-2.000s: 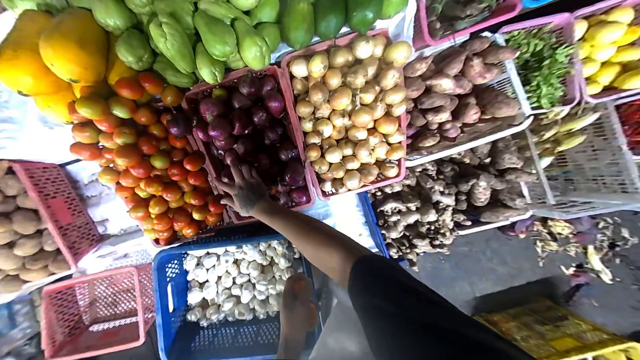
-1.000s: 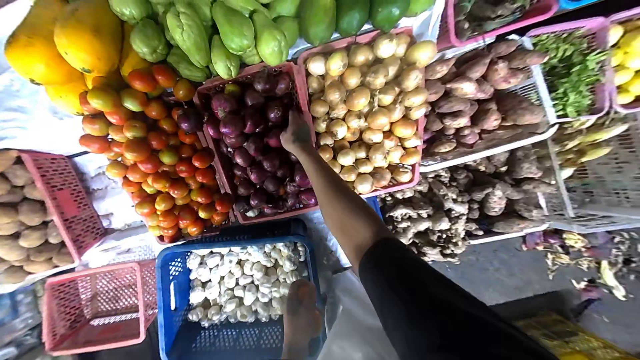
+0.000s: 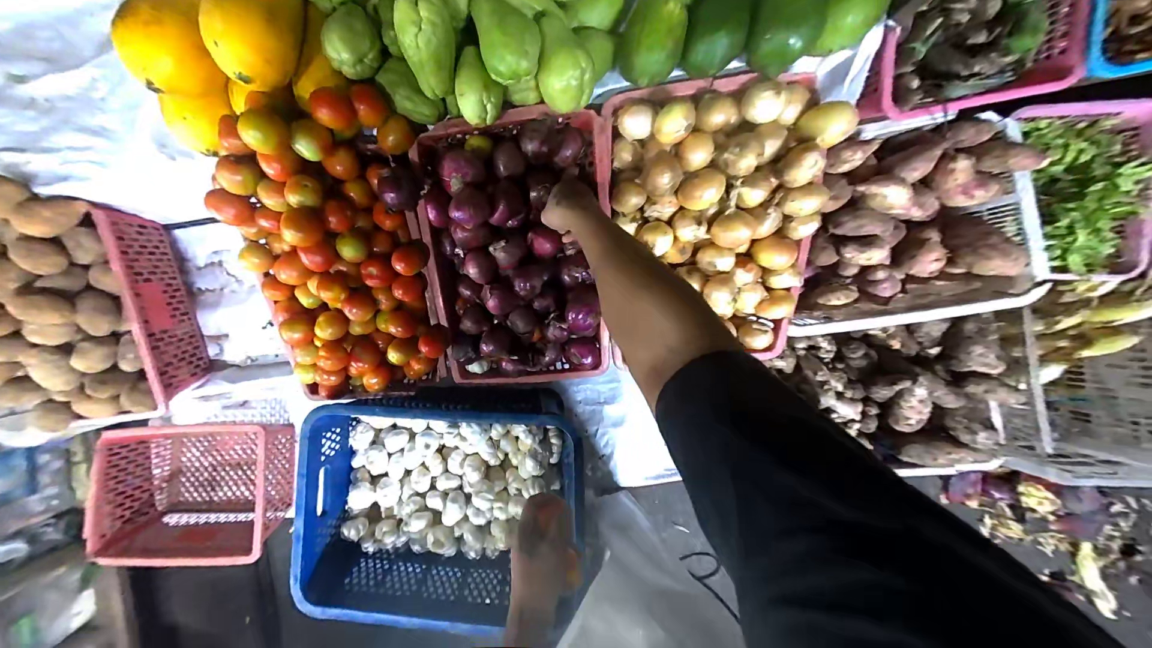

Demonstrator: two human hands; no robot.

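Observation:
My right hand [image 3: 569, 205], on the black-sleeved arm, reaches onto the upper right of a pink crate [image 3: 517, 372] of red onions [image 3: 508, 252]. Its fingers are curled down among the onions and their tips are hidden, so I cannot tell if one is gripped. Blurred at the bottom, my left hand [image 3: 544, 535] is over the lower right of a blue plastic basket [image 3: 310, 540] of garlic bulbs [image 3: 441, 486]. A translucent plastic bag [image 3: 621, 585] hangs close beside it; whether the fingers hold it is unclear.
Tomatoes [image 3: 333, 261] are piled left of the red onions, with yellow onions [image 3: 702, 189] to the right. Chayotes [image 3: 504, 40] border the top. Sweet potatoes [image 3: 918, 207] and ginger [image 3: 909, 405] are farther right. A pink basket [image 3: 180, 549] stands lower left, near potatoes [image 3: 54, 297].
My right hand has moved from the lower left side of the red-onion crate, where it was two seconds ago, to its upper right. My left hand remains by the garlic basket.

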